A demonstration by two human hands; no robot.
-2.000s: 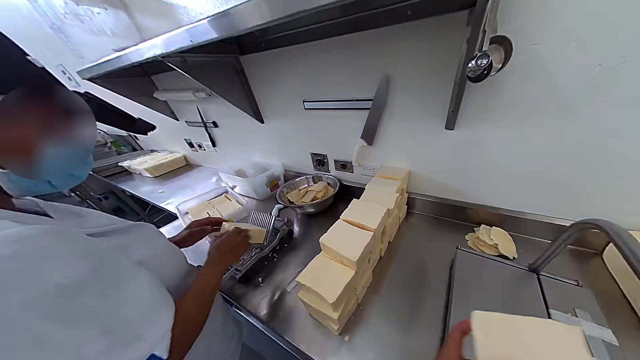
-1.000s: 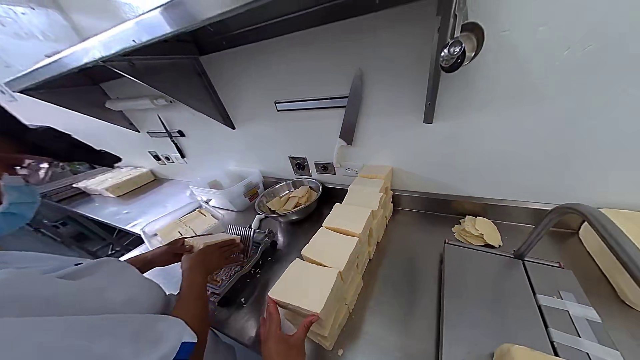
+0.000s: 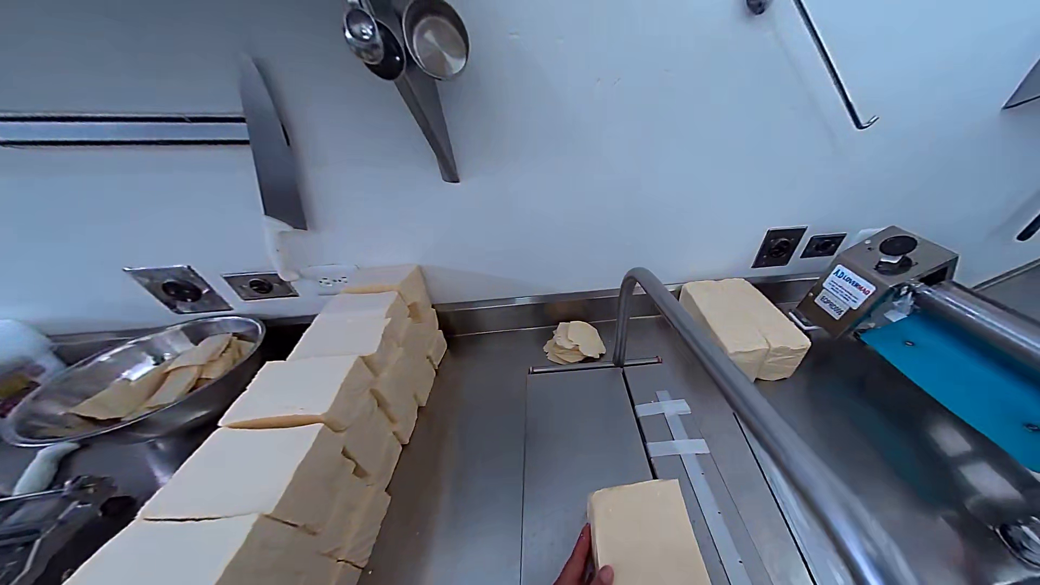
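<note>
At the bottom of the head view, my left hand [image 3: 582,562] rests its fingers against the left side of a pale yellow cheese block [image 3: 646,532], which lies on a flat metal cutting board [image 3: 577,447] with a bent tubular arm [image 3: 731,390]. My right hand is not in view. To the left, stacked cheese blocks [image 3: 301,390] run back towards the wall. Thin cheese offcuts [image 3: 574,342] lie behind the board. Two more cheese blocks, side by side [image 3: 743,325], sit to the right of the bent arm.
A steel bowl [image 3: 138,382] with cheese trimmings stands at the left, near a metal slicing frame [image 3: 61,512]. A machine with a roller and blue sheet [image 3: 959,374] is at the right. A knife [image 3: 272,154], a knife rack [image 3: 122,130] and measuring cups [image 3: 435,36] hang on the wall.
The view has swung right; the co-worker is out of frame. A hand that was at the front of the cheese stack one second ago is gone from there. My left hand now touches the block on the board.
</note>
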